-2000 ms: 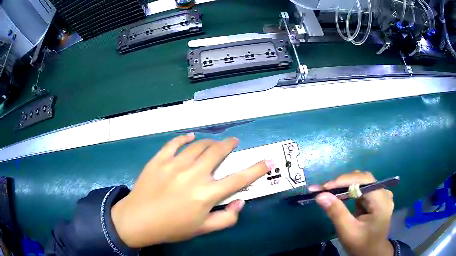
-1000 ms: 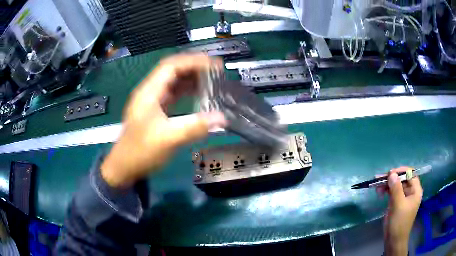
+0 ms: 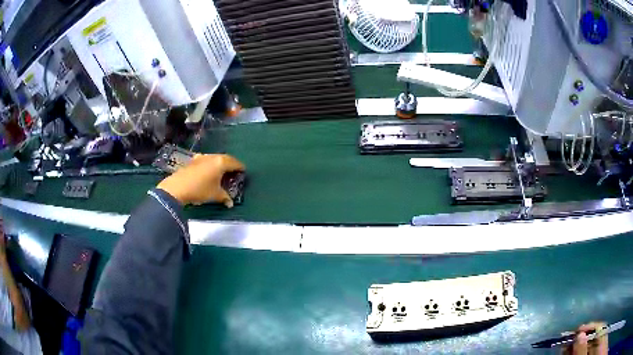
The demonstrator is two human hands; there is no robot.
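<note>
A pale four-nest fixture plate (image 3: 444, 305) with black holes lies on the green bench mat at the lower right, untouched. My left hand (image 3: 201, 180) reaches over the green conveyor belt at the left. Its fingers are closed around a dark fixture plate (image 3: 237, 187), mostly hidden under the hand. My right hand (image 3: 590, 341) is at the bottom right, cut off by the edge, and holds slim dark tweezers (image 3: 577, 335) with a pale band, pointing left.
More fixture plates lie on the belt (image 3: 312, 187): one at the back (image 3: 409, 136), one by the guide arm (image 3: 496, 184). A white rail (image 3: 333, 239) separates belt and bench. A ribbed stack (image 3: 295, 59), white fan (image 3: 382, 24), machines and a black tray (image 3: 69, 270) surround.
My left hand has moved left and away, from above the bench plate to the belt, with the dark plate. The view has shifted left, so my right hand and tweezers now show lower right.
</note>
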